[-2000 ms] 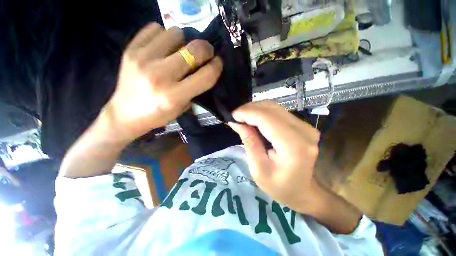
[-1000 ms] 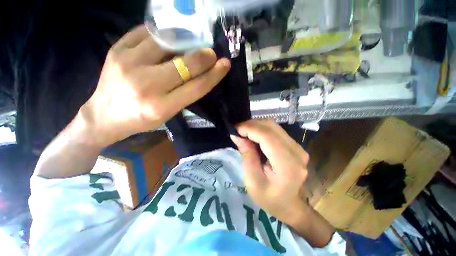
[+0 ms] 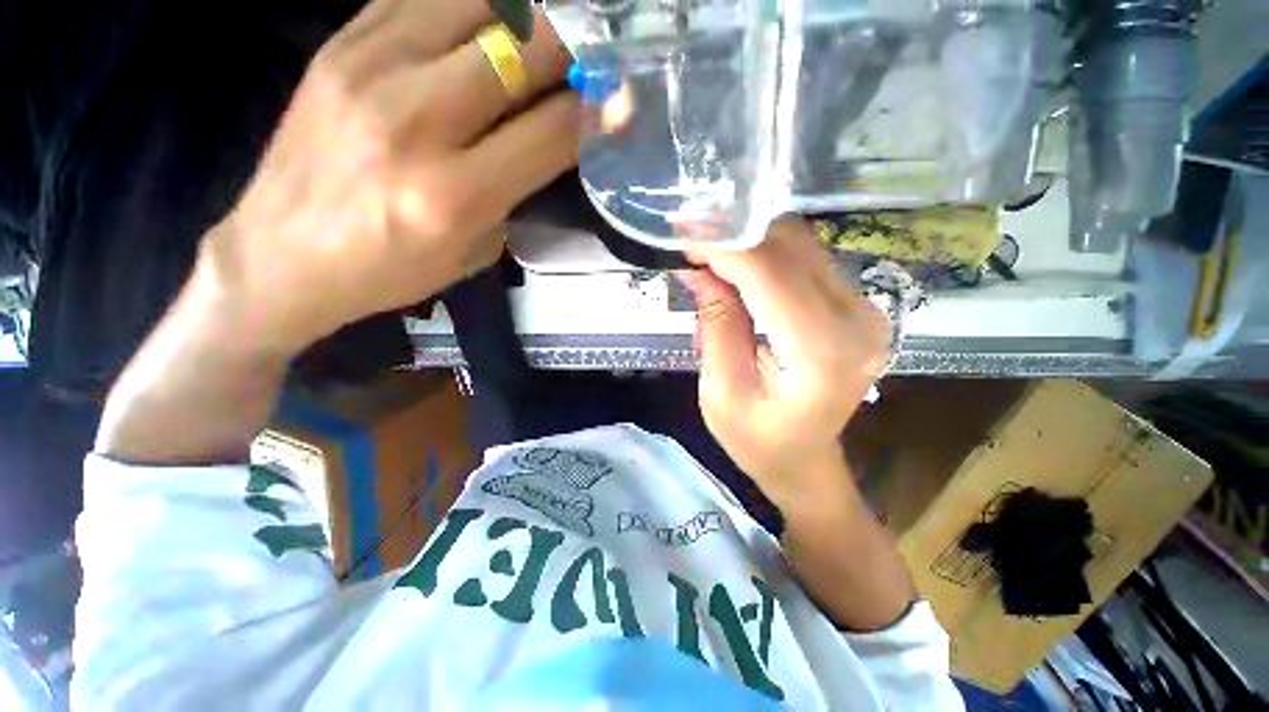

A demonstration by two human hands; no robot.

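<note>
The black garment piece (image 3: 568,212) runs from under my left hand to my right fingertips, partly behind the clear eye guard (image 3: 759,167). My left hand (image 3: 397,174), with a yellow ring, has its fingers curled over the cloth at the guard's left; its thumb is hidden. My right hand (image 3: 793,327) pinches the cloth's edge between thumb and forefinger just below the guard. The needle area shows only blurred through the guard. The large black garment pile (image 3: 139,153) lies at the left, and a black strip (image 3: 487,334) hangs over the table edge.
The white machine table (image 3: 1030,306) has a ruler-like strip along its front edge. Stained yellow cloth (image 3: 932,239) lies on the machine. A cardboard box (image 3: 1113,466) with a black scrap stands below right; another box (image 3: 397,480) with blue tape is below left.
The clear guard now covers the needle area. My right hand has moved up and right to the guard's lower edge. My left hand is higher in view, and the table edge sits lower.
</note>
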